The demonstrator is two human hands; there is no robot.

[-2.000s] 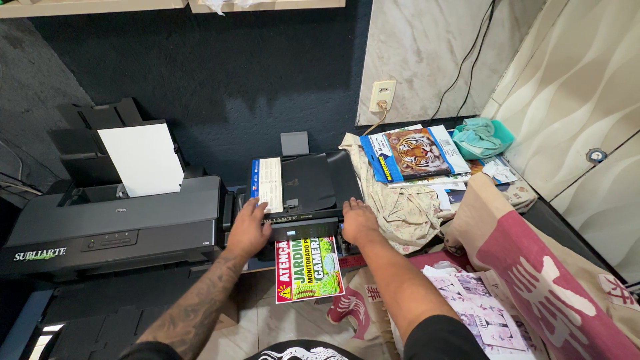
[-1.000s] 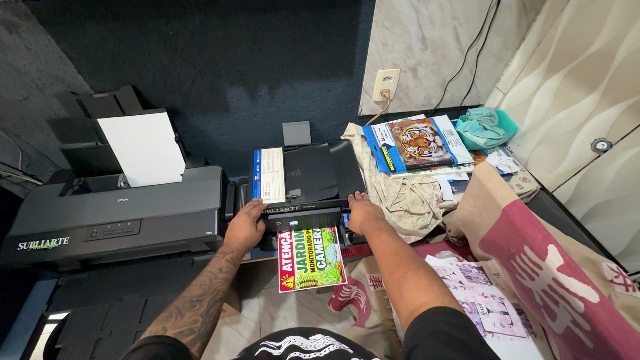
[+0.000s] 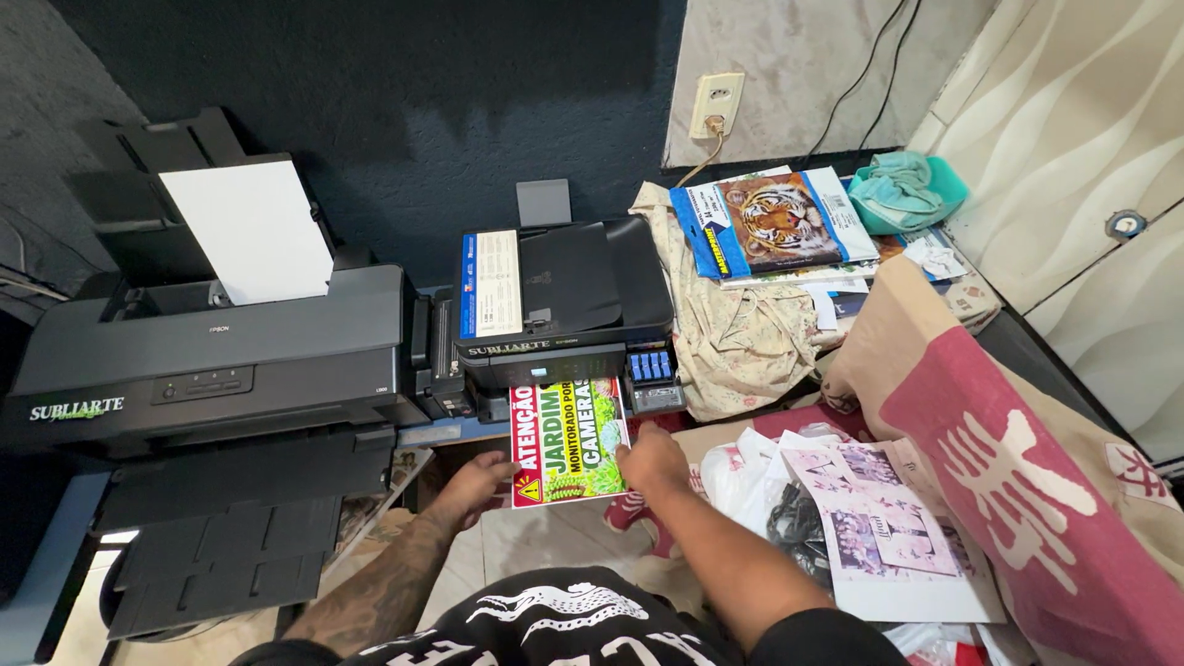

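A printed colour sheet with large lettering sticks out from the front of a small black Epson printer. My right hand is at the sheet's right edge, its fingers touching or nearly touching it; whether they grip it is hard to tell. At the lower left edge is my left hand, fingers apart and close to the paper. Blue ink tanks show at the printer's right front corner.
A larger Epson printer with white paper stands left, its output tray extended. Right are a floral cloth, a tiger-picture paper pack, a turquoise basin, printed sheets and a red-and-beige fabric.
Both hands have left the small printer's front corners and come down to the sides of the printed sheet. The ink tanks at its right corner are now in plain sight.
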